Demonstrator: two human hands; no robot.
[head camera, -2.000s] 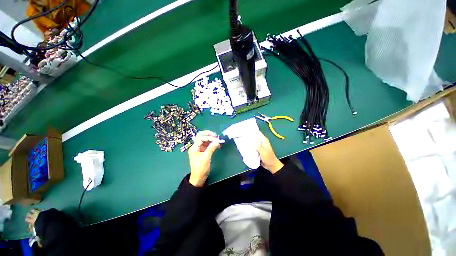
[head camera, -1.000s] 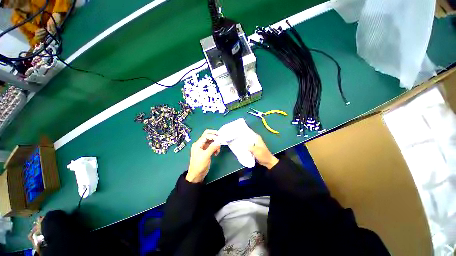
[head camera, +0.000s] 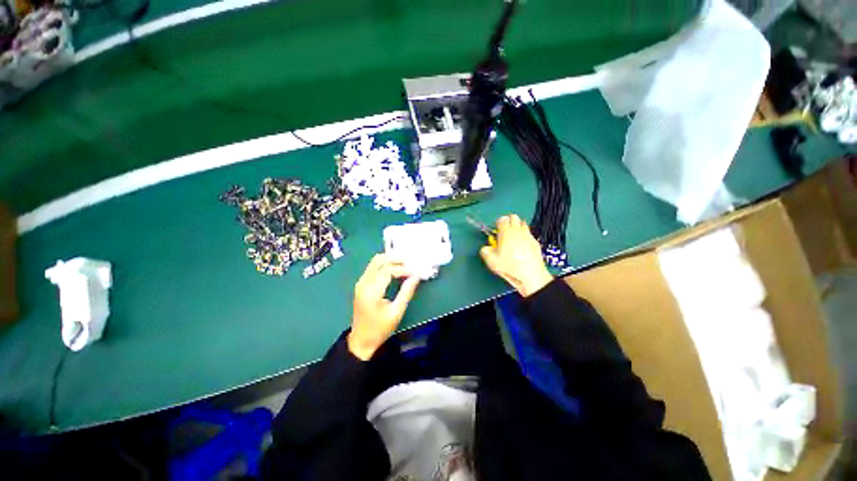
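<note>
My left hand (head camera: 378, 305) holds a white plastic housing (head camera: 419, 244) by its lower left side, with the hollow side facing up, just above the green mat. My right hand (head camera: 517, 256) is over the yellow-handled pliers (head camera: 490, 239). Its fingers cover most of the handles, and the metal jaws point up and left. The grip looks closed around the handles. The two hands are apart.
A metallic parts pile (head camera: 289, 225) and small white parts (head camera: 378, 176) lie left of the screw feeder (head camera: 453, 178), under the screwdriver (head camera: 477, 131). Black cables (head camera: 550, 178) lie right. A housing (head camera: 85, 302) sits far left; a carton (head camera: 648, 324) stands right.
My right hand has left the housing and moved right onto the pliers. My left hand keeps the housing, now turned to show its hollow side. The view has shifted right.
</note>
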